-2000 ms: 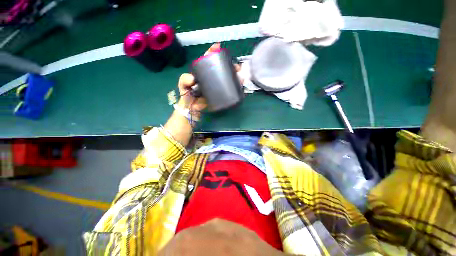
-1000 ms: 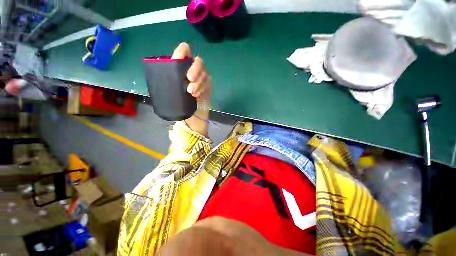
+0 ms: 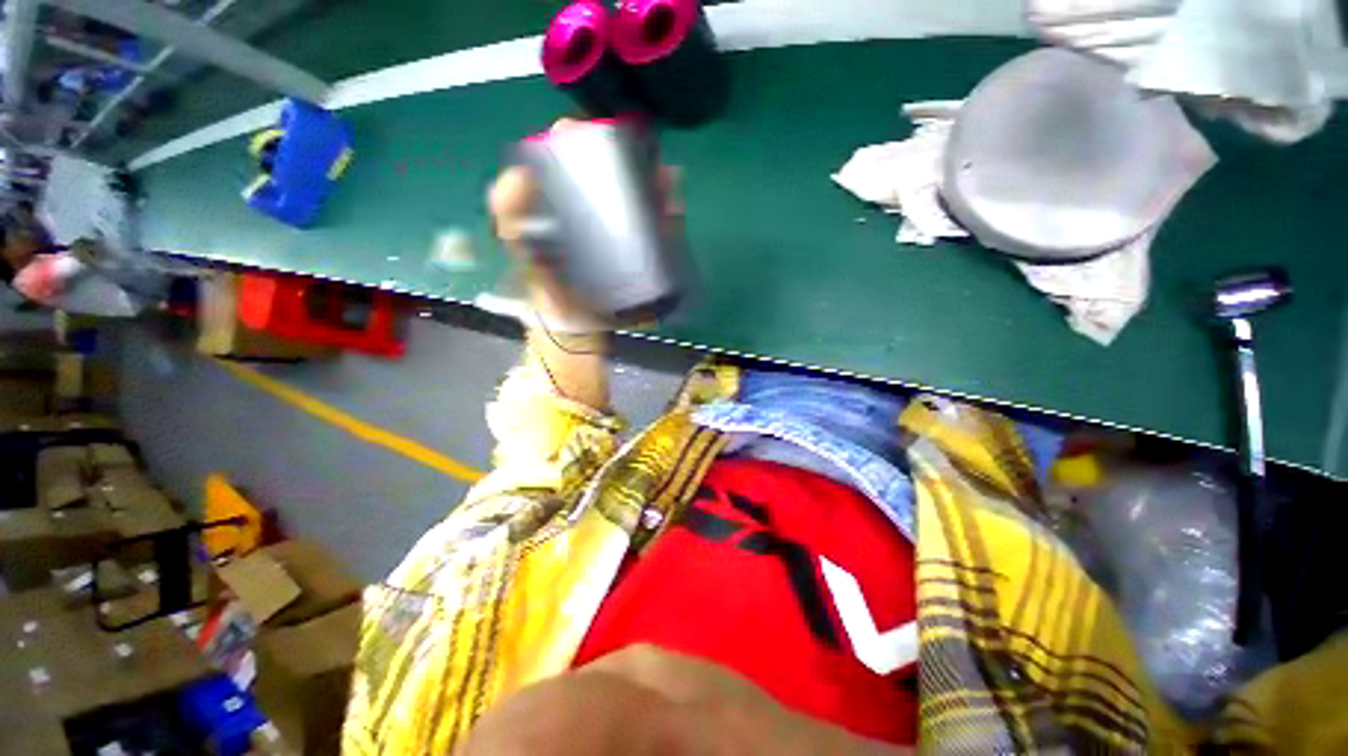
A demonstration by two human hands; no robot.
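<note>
My left hand (image 3: 521, 222) holds a grey cylindrical housing (image 3: 603, 214) with a magenta rim at its top, over the bench's front edge. Both are blurred by motion. A thin wire hangs by the wrist, and a small pale blurred piece, perhaps a connector (image 3: 453, 248), shows left of the hand. Two dark housings with magenta ends (image 3: 654, 27) stand side by side just beyond it. The pale grey round disc (image 3: 1053, 155) lies on crumpled white cloth (image 3: 1097, 290) to the right. My right hand is not in view.
A blue tape dispenser (image 3: 308, 163) is at the left of the green bench (image 3: 784, 222). A chrome-headed tool with a black handle (image 3: 1251, 362) lies at the right, over the edge. White cloth (image 3: 1249, 62) is at the top right. A red bin (image 3: 318, 313) and cardboard boxes are below left.
Since a second ago the held housing has moved right and turned, its shiny grey side now showing. Earlier the view swung left, and the right forearm left the picture.
</note>
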